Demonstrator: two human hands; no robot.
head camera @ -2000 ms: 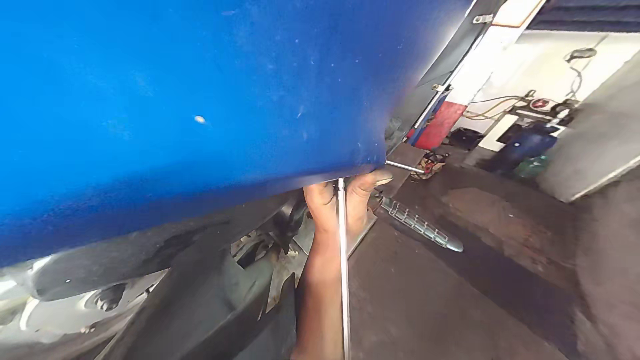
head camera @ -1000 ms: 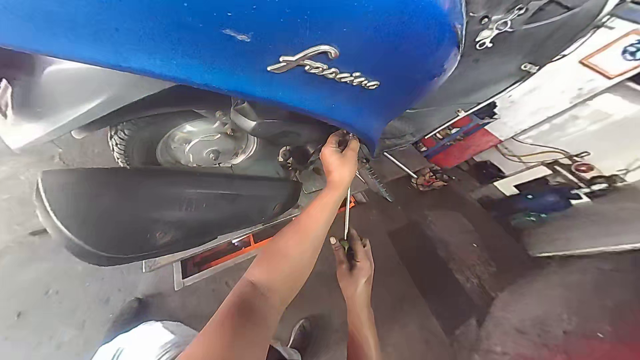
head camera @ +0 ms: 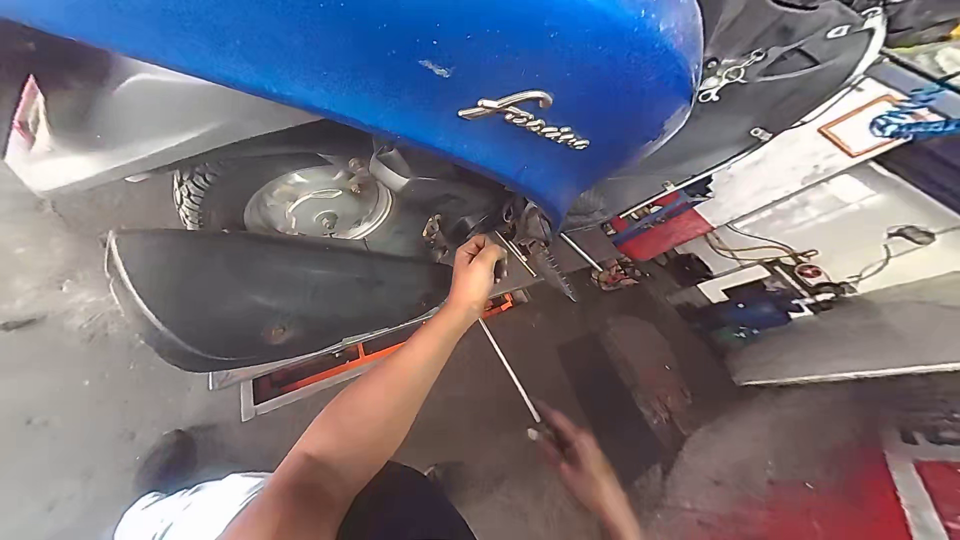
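My left hand [head camera: 476, 274] is closed below the lower edge of the scooter's blue body panel [head camera: 360, 67], near the footrest area. A tool with a long, thin metal shaft [head camera: 510, 369] slants down and right from behind my left wrist; its upper end is hidden by that hand. Lower right, my right hand [head camera: 574, 461], blurred, grips the tool's lower end, and its handle is mostly covered by the fingers. Just right of my left hand, a ridged metal footrest [head camera: 556, 271] hangs under the panel. A dark, long scooter cover or silencer [head camera: 277, 300] lies left of my left hand.
The scooter's rear wheel [head camera: 319, 202] is behind the dark part. Beneath it runs a metal frame with orange bars [head camera: 330, 373]. A red tool rack or box [head camera: 664, 229] and hoses [head camera: 757, 251] are at the right, beside a low wall [head camera: 847, 337].
The view has pulled back from the blue panel since two seconds ago. Since one second ago, my left hand has come down from the panel's edge, and my right hand has moved down and right.
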